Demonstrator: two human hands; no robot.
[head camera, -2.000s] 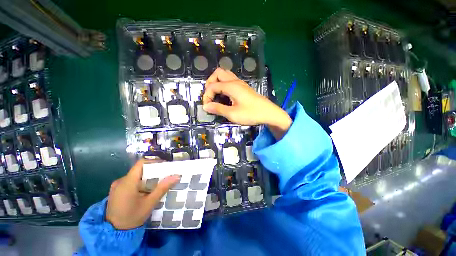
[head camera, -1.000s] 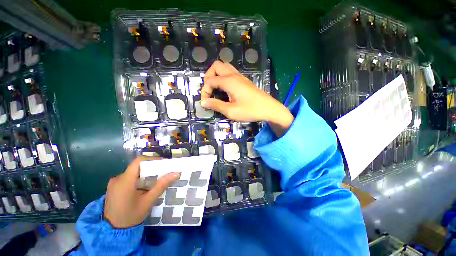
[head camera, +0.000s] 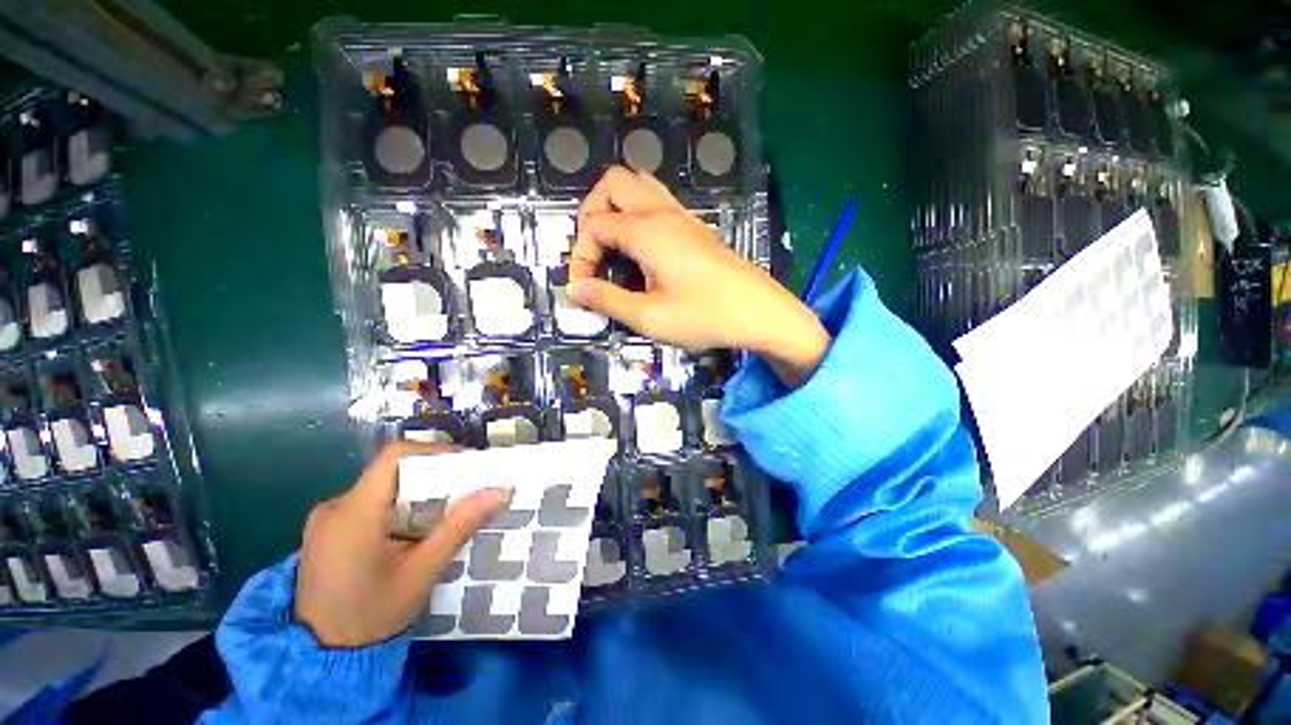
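Observation:
My left hand (head camera: 365, 550) holds a white sticker sheet (head camera: 521, 562) with rows of grey notched pieces, over the clear tray's lower left part. The clear blister tray (head camera: 334, 142) holds rows of black modules. My right hand (head camera: 578, 283) is over the second row, thumb and index finger pinched at the pale adhesive sticker (head camera: 578, 317) on the third module; the fingers hide its upper part. Two modules to its left carry pale stickers (head camera: 414, 307). The top row shows bare round grey discs (head camera: 568, 150).
A tray of stickered modules (head camera: 130, 429) is at the left. A tall tray stack (head camera: 967, 184) is at the right, with a spare sticker sheet (head camera: 1051, 371) leaning on it. A blue stick (head camera: 833, 252) lies beside my right sleeve. A grey metal arm (head camera: 142, 71) crosses the upper left.
My right hand stays at the same module, whose pad looks grey earlier and whiter now. My left hand still holds the sheet. The view has shifted slightly.

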